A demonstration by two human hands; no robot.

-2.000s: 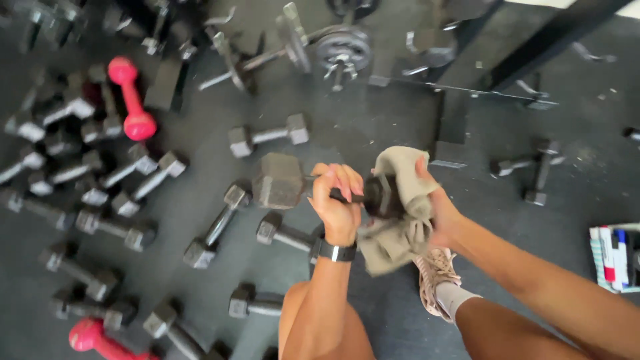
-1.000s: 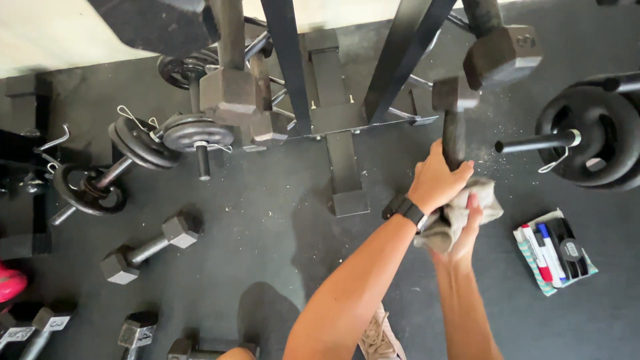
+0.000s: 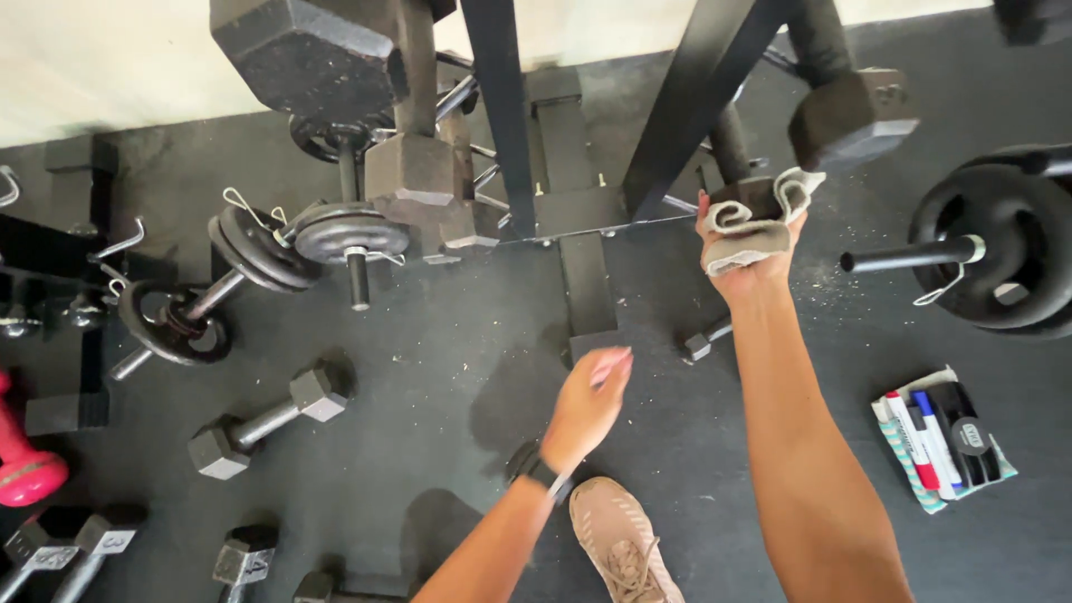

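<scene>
My right hand holds a beige-grey cloth cupped against the lower head of a dark hex dumbbell, which hangs with its handle pointing up beside a black rack post. Part of that head is covered by the cloth. Lower and to the left, my left hand is over the floor, its fingers loosely curled together with nothing seen in them; a dark watch band is on that wrist. Up and to the right of the cloth is another hex dumbbell head.
Large hex dumbbells jut out at upper left, above a loaded bar. On the black floor lie a hex dumbbell, a pink dumbbell and a pouch of markers. Weight plates are at right, a shoe below.
My left hand has let go of the dumbbell it held one second ago and moved down and left. My right hand has brought the cloth up onto the dumbbell's head.
</scene>
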